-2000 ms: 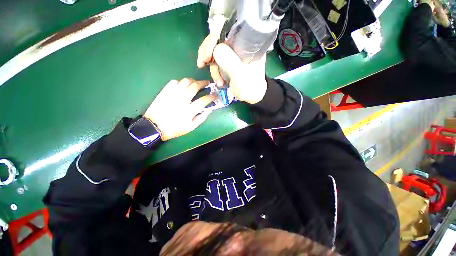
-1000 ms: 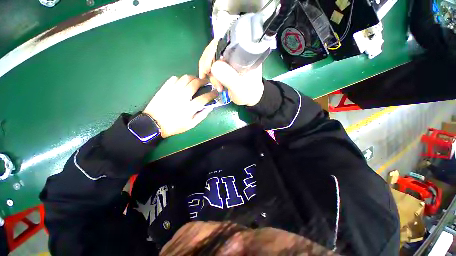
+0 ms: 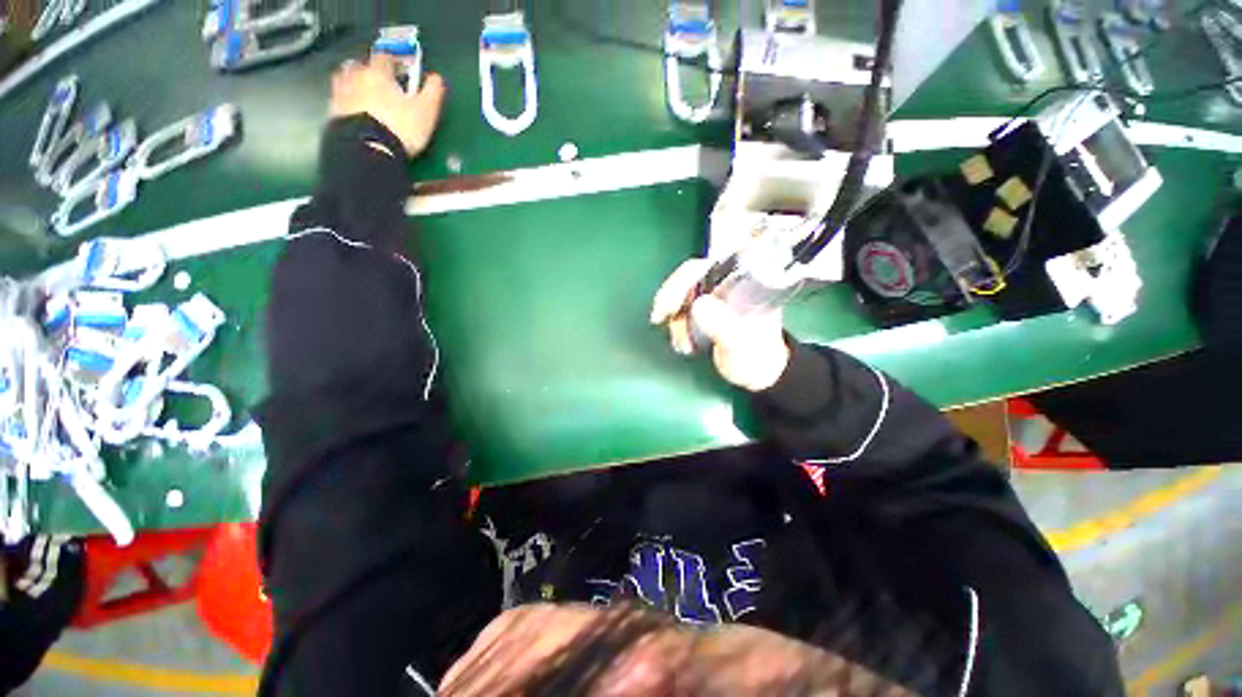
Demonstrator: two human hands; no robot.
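My left hand (image 3: 388, 104) reaches to the far side of the bench. Its fingers and thumb are around a white loop unit with a blue-and-white end (image 3: 398, 46); the hand hides the unit's lower part. My right hand (image 3: 736, 331) grips the electric screwdriver (image 3: 774, 267), which is blurred and beside the white screw feeder (image 3: 783, 191). The screwdriver's tip cannot be made out. Another loop unit (image 3: 508, 79) lies to the right of my left hand, and a further one (image 3: 692, 66) lies near the feeder.
Many loop units are heaped at the left (image 3: 123, 347), with several more behind them. A white strip (image 3: 599, 166) crosses the green bench. A black fan (image 3: 892, 262) and an opened white-and-black box (image 3: 1110, 157) stand right of the feeder. A thick black cord (image 3: 869, 130) hangs over the feeder.
My left hand has moved from the small blue-ended piece near the front edge to a loop unit at the far side. My right hand still holds the screwdriver, apart from my left. The view has shifted.
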